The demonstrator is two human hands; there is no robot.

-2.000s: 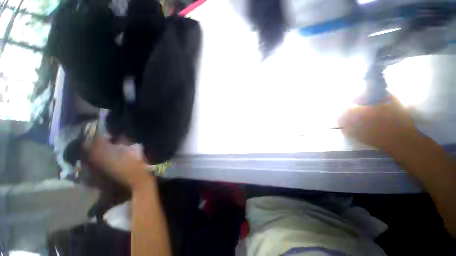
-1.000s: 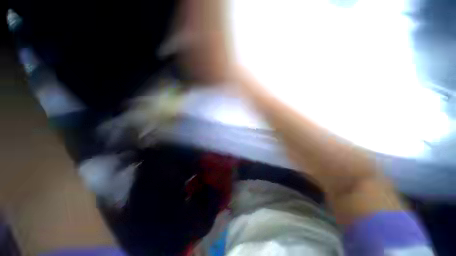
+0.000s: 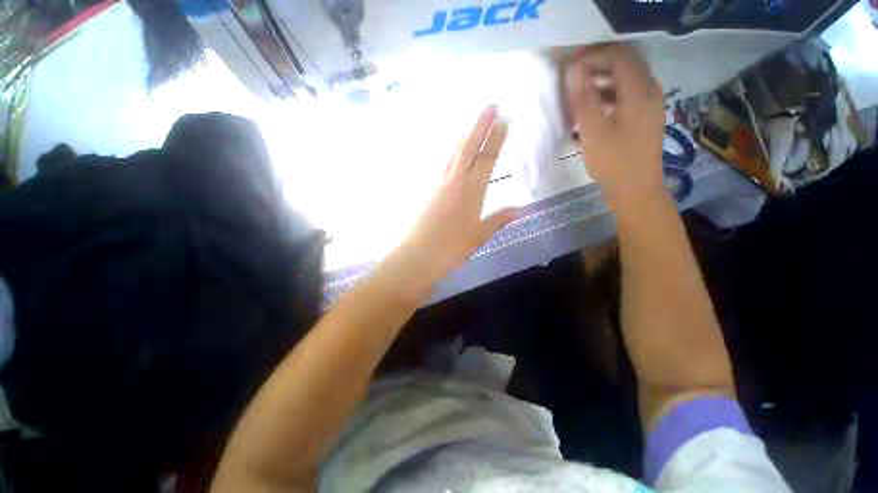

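Note:
My left hand lies flat on the bright white table, fingers stretched forward and thumb apart. My right hand is at the right under the machine arm, fingers curled and slightly blurred; a small pale spot shows between them, but I cannot tell if it is a held thing. A whitish patch, perhaps cloth, shows between the hands, washed out by glare. The white sewing machine head with blue "JACK" lettering stands behind them. The needle area is lost in glare.
Dark garments are heaped at the left against the table. Dark blue scissors handles lie right of my right hand. A tray of small things and white scraps is at the far right. The ruler-marked edge runs below my hands.
The view has swung right, bringing the machine head, scissors and tray into sight. My left hand, earlier at the dark garments, is now on the table. Both hands are under the machine arm.

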